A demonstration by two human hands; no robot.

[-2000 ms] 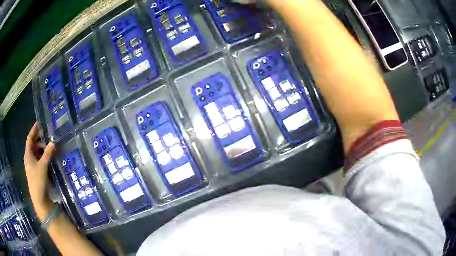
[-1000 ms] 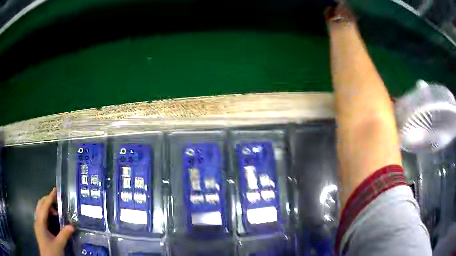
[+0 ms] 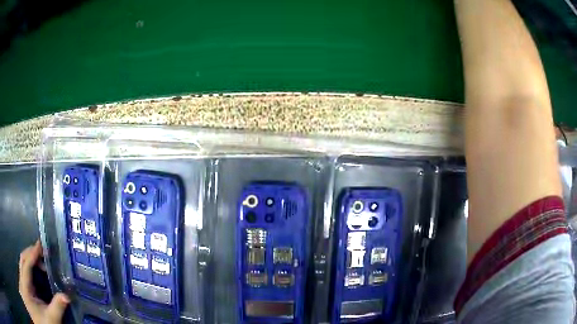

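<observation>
A clear blister tray (image 3: pixel 212 190) lies in front of me, its near part cut off by the bottom edge. Its far row shows blue phone backs without covers: two at left (image 3: pixel 152 221), one in the middle (image 3: pixel 273 234), one further right (image 3: pixel 367 240). The pocket right of these (image 3: pixel 446 234) shows no phone; my right forearm covers part of it. My left hand (image 3: pixel 39 288) is at the tray's left edge, fingers and thumb gripping it, partly cut off by the bottom. My right forearm reaches up past the top edge; my right hand is out of view.
A green conveyor belt (image 3: pixel 253 50) runs across beyond the tray, with a speckled pale edge strip (image 3: pixel 285 117). The tray's far edge overlaps this strip. A dark mat (image 3: pixel 16 196) shows at left. Clear plastic shows at the far right, behind my right sleeve.
Two seconds ago the view showed both tray rows, with my right hand at the far right pocket's phone. That phone is gone. My right arm has reached out over the belt; the view has shifted.
</observation>
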